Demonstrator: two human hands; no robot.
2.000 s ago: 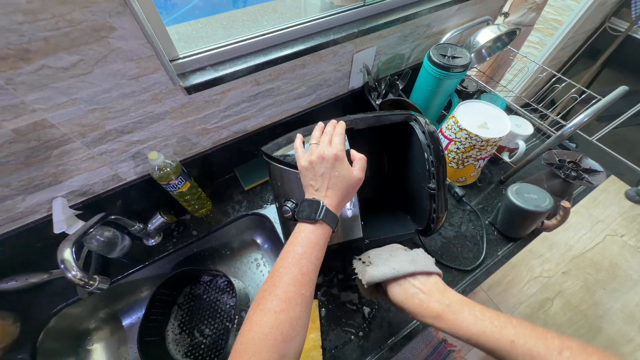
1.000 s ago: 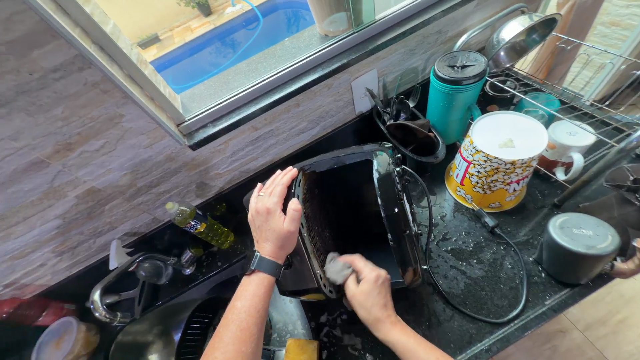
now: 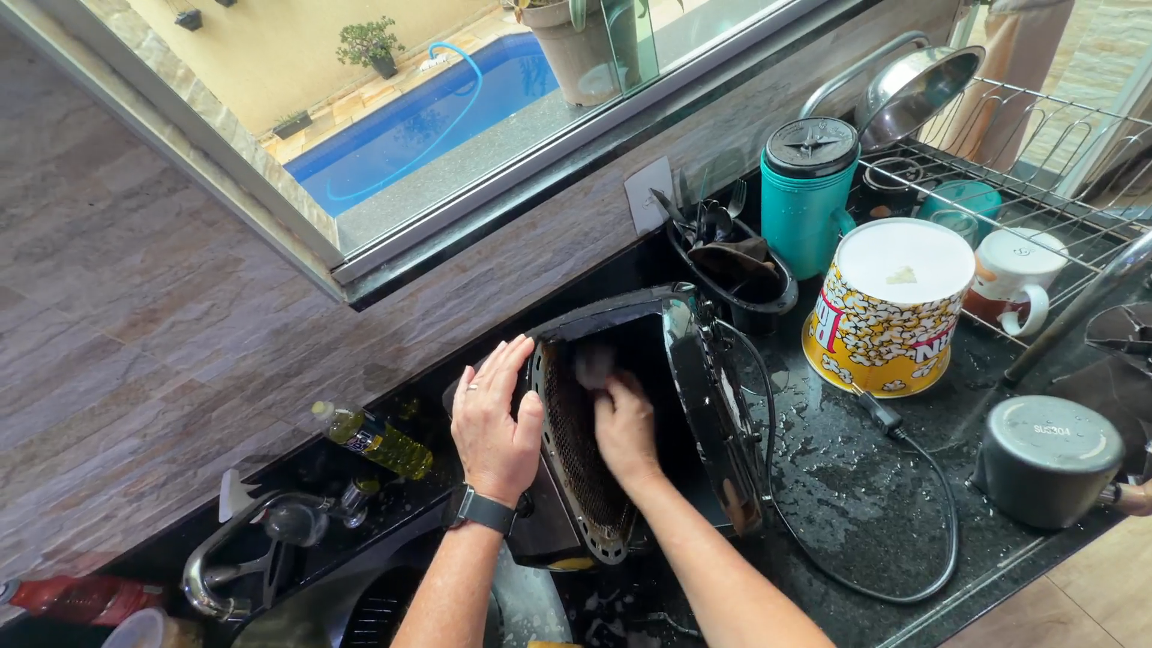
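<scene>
An air fryer's black housing [image 3: 688, 396] lies tilted on the wet dark stone counter, its cavity facing up toward me. Flat against its left outer side rests my left hand [image 3: 493, 423], fingers slightly apart, with a ring and a dark wristwatch. Inside the cavity, beside the perforated metal mesh [image 3: 580, 459], my right hand [image 3: 623, 423] pinches a light grey cloth [image 3: 594, 364], blurred and partly hidden. A black power cord [image 3: 956, 540] loops over the counter to the right of the housing.
At the left are a steel faucet [image 3: 202, 576], a sink [image 3: 315, 607] and a bottle of yellow-green liquid [image 3: 382, 441]. A cutlery holder [image 3: 774, 292], teal jug [image 3: 805, 211], popcorn bucket [image 3: 886, 315], wire rack [image 3: 1053, 162] and upturned dark pot [image 3: 1048, 459] stand behind and right. A window is above.
My right hand with the cloth has moved from the opening's lower edge up and deeper into the cavity. My left hand stays on the housing's left side. The view has shifted.
</scene>
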